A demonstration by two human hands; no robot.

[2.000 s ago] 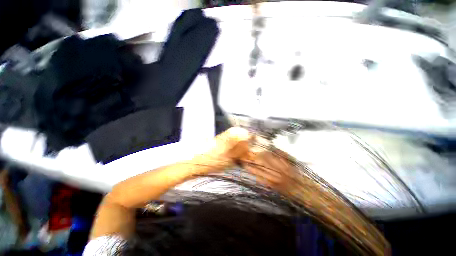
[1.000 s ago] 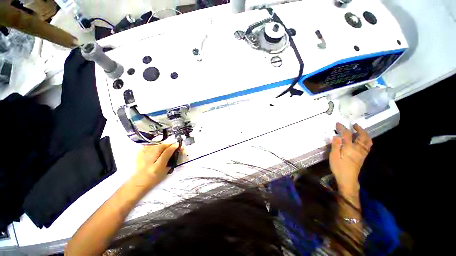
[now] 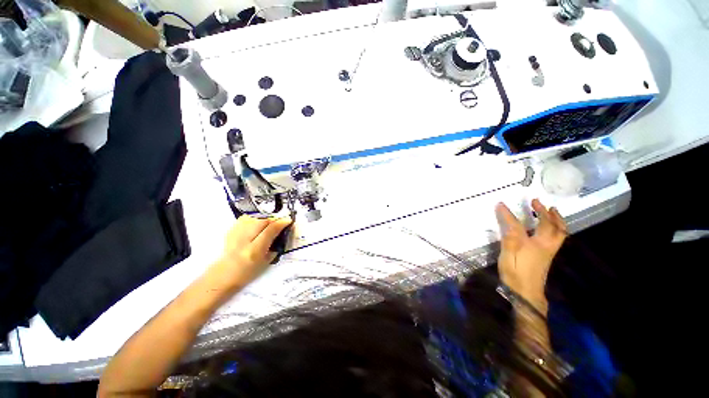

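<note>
My left hand (image 3: 253,242) is at the needle end of the white sewing machine (image 3: 373,101), its fingers closed on a small black fabric piece (image 3: 281,238). Only a narrow dark part of the piece shows beside the fingertips; the presser foot area is mostly hidden by the fingers. A thin black line runs from the piece to the right along the machine bed. My right hand (image 3: 530,241) is at the front edge of the bed, below the control panel (image 3: 575,124), palm up with fingers apart and slightly bent. No fabric shows in it.
A stack of black cut pieces (image 3: 109,268) lies left of the needle. A long folded black piece (image 3: 144,128) and a crumpled black bundle (image 3: 43,194) lie behind and beside it. A clear container (image 3: 583,172) sits at the bed's right end. A brown-topped post (image 3: 117,22) stands upper left.
Since one second ago the view has shifted slightly, and my right hand has moved a little left with its fingers spread. My left hand stays at the needle. Two seconds ago both hands were together there.
</note>
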